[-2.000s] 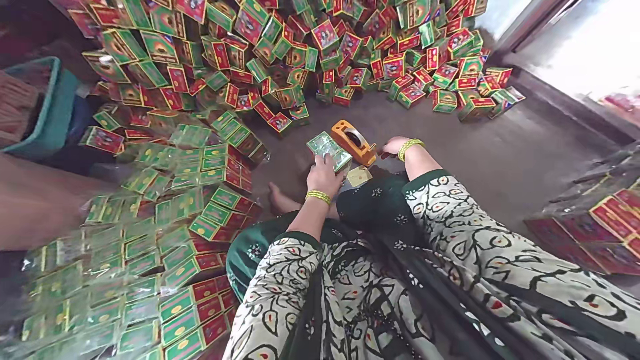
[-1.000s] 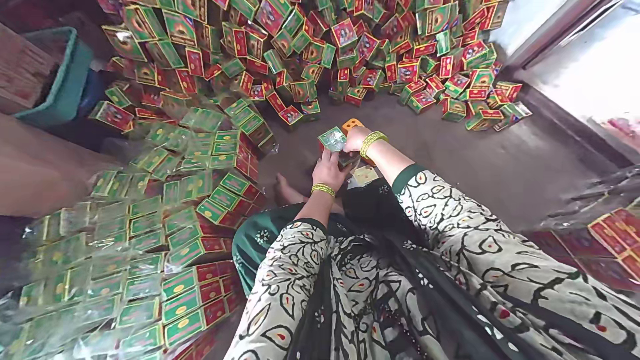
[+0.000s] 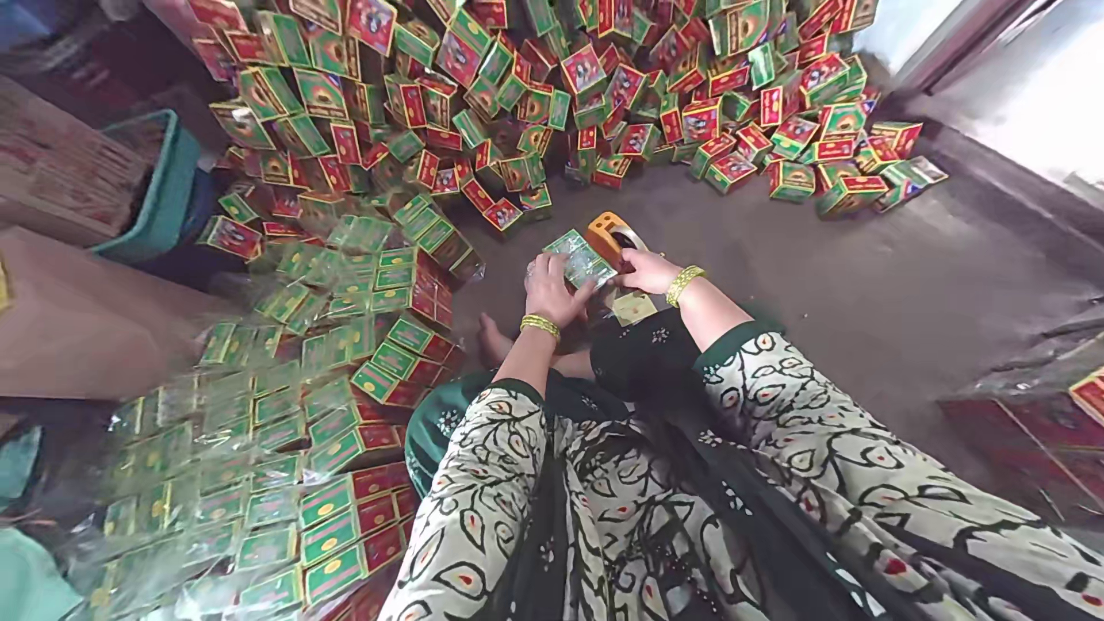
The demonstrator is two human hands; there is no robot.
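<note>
My left hand (image 3: 555, 291) grips a green block of small boxes (image 3: 580, 257) in clear plastic film, its fingers spread over the top and near side. Close by on the right, my right hand (image 3: 649, 272) touches the block's right edge with its fingertips; whether it grips anything is hard to tell. An orange tape dispenser (image 3: 611, 235) stands on the floor directly behind the block and my right fingers. A small yellowish piece (image 3: 634, 308) lies just below the hands, beside my dark trouser leg.
A large heap of loose red and green boxes (image 3: 582, 73) spreads across the back. Film-wrapped stacks of boxes (image 3: 328, 517) cover the left floor. A teal crate (image 3: 164, 185) and a brown carton (image 3: 86, 319) stand at far left. Dark red packs (image 3: 1026, 431) lie at right.
My right hand has drawn back from over the orange dispenser, where it was one second ago, to the block's right side. My left hand still holds the block.
</note>
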